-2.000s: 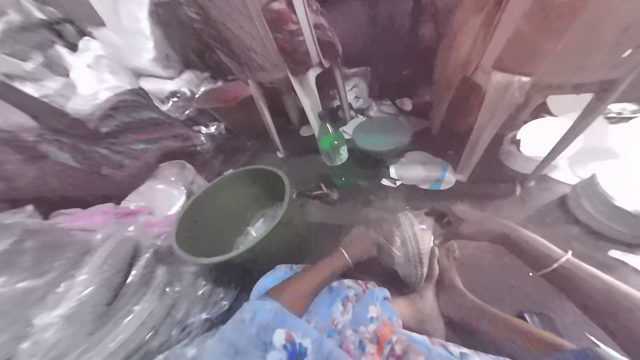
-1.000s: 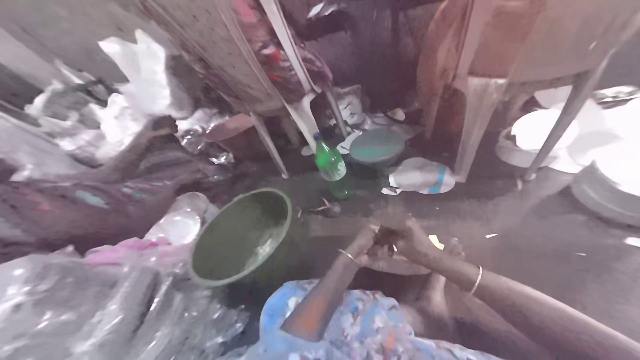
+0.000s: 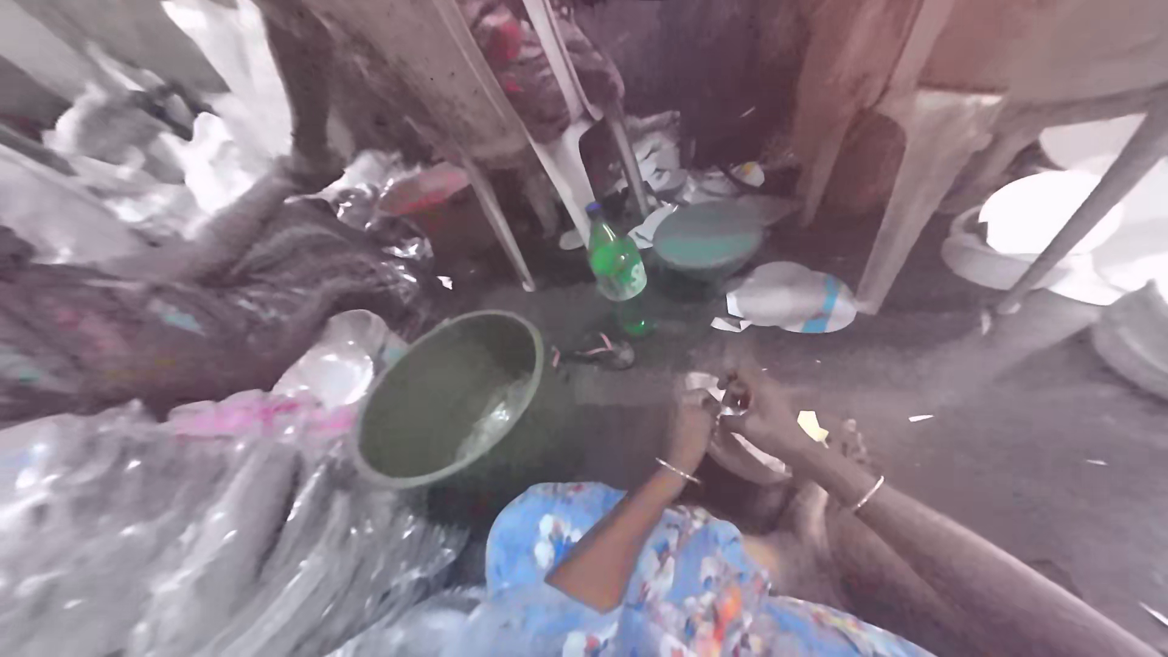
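Note:
My left hand [image 3: 695,424] and my right hand [image 3: 762,411] meet in front of my lap, both with a bangle at the wrist. Between the fingers is the neck of a plastic bottle [image 3: 735,396], dark and partly hidden. A whitish piece [image 3: 756,458] shows under the hands; whether it is part of the bottle I cannot tell. Left of the hands a deep green tub [image 3: 429,411] leans at a tilt, with something clear and shiny in it. A green plastic bottle with a blue cap [image 3: 613,260] stands beyond the hands.
Clear plastic bottles or wrapping [image 3: 228,538] are heaped at the left. A teal basin [image 3: 707,239] and a clear bottle with a blue band [image 3: 794,298] are on the floor ahead. Plastic chair legs [image 3: 894,210] stand behind them. A person's arm [image 3: 228,214] shows at the upper left.
Two seconds ago my hands were apart around a crumpled clear item; now they are together, farther left. The other person's arm at the upper left has moved.

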